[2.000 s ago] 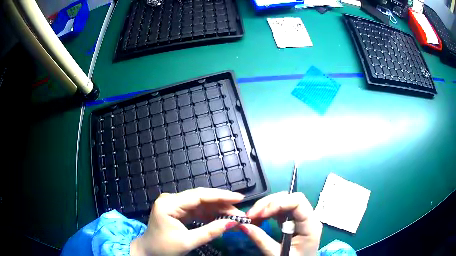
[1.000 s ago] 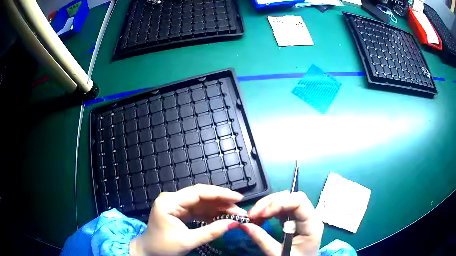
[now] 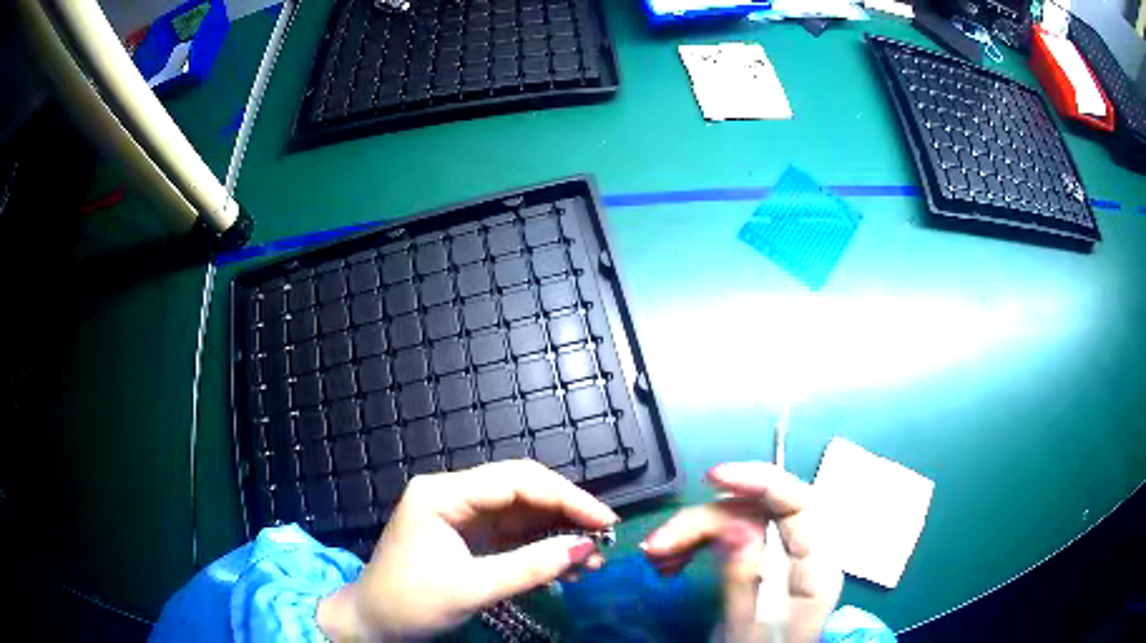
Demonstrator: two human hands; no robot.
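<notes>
My left hand (image 3: 471,546), bare, holds a segmented metal string (image 3: 606,536) between thumb and fingers; only its end shows at the fingertips. My right hand (image 3: 754,546) is blurred and just right of it, apart from the string, with the tweezers (image 3: 780,440) held in it, tip pointing away from me. More segmented metal strings (image 3: 513,621) lie below my left hand, partly cut off by the frame edge. A dark blue sheet (image 3: 628,603) lies beneath the hands. The near black tray (image 3: 440,339) with square pockets is directly beyond my hands.
A white pad (image 3: 870,509) lies right of my right hand. A teal-blue sheet (image 3: 801,227) lies mid bench. A far tray (image 3: 459,57), a second white pad (image 3: 735,82) and a right-hand tray (image 3: 987,138) lie beyond. Pale tubes (image 3: 138,126) stand at left.
My right hand has let go of the string and moved right, turning the tweezers with it. My left hand still holds the string.
</notes>
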